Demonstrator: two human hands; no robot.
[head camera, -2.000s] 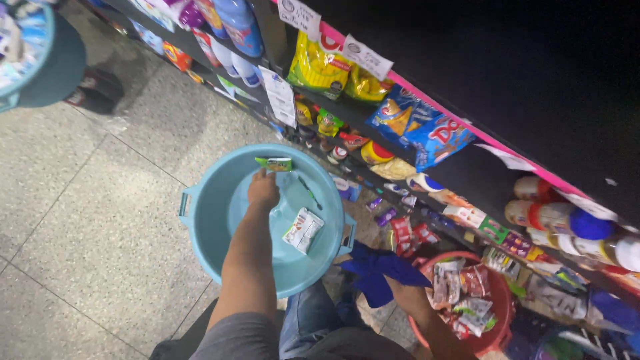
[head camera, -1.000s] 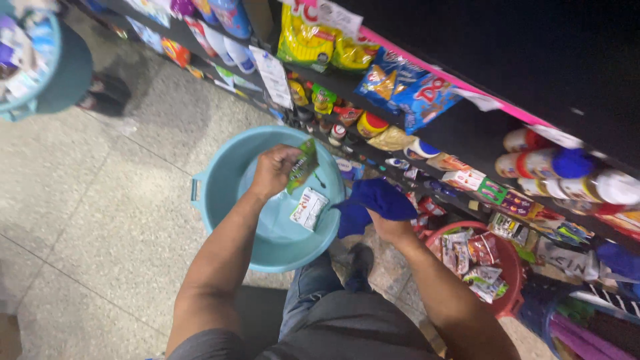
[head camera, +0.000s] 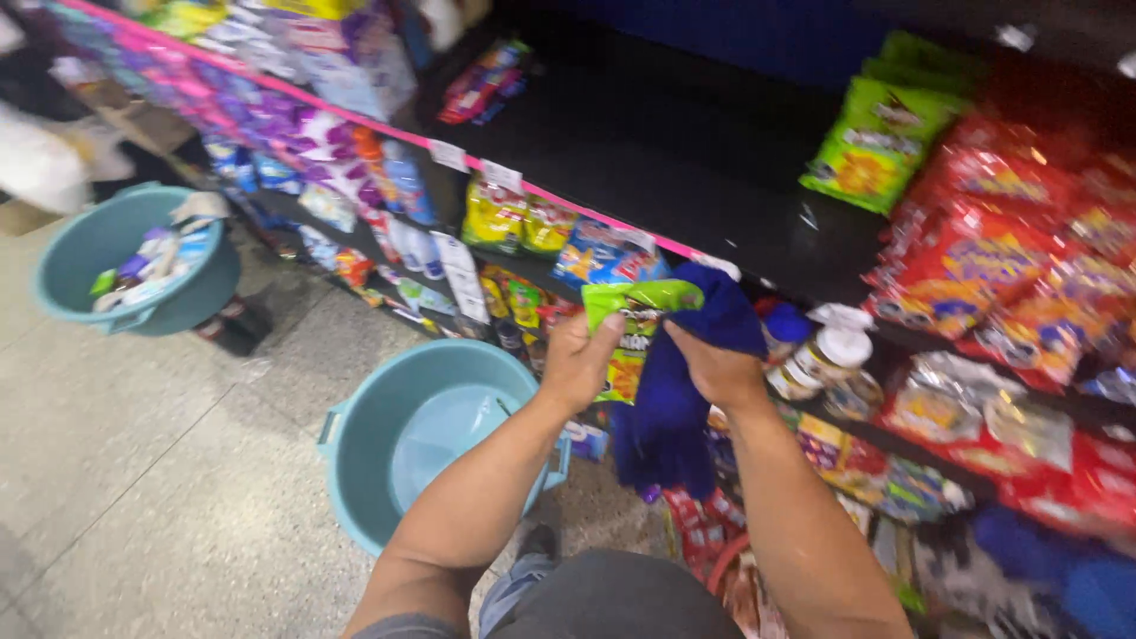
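A green snack bag (head camera: 628, 346) is pinched in my left hand (head camera: 583, 359), held up in front of the shelving. My right hand (head camera: 714, 364) holds a dark blue cloth (head camera: 670, 408), which hangs down from it and touches the bag's right edge. Below and left of the hands, a light blue plastic tub (head camera: 355, 479) stands on the floor, partly hidden by my left forearm; a small dark green thing shows inside near its right wall.
Another blue tub (head camera: 53, 302) with mixed packages stands at left. The black shelf (head camera: 692, 169) bears green snack bags (head camera: 874, 146) and red snack bags (head camera: 985, 257) at right; jars (head camera: 821, 359) sit below. A red tub (head camera: 729, 561) is partly visible at the bottom.
My left hand has lifted the green bag out of the tub to shelf height. My right hand and the blue cloth have come up to meet it. The view has tilted up towards the shelves.
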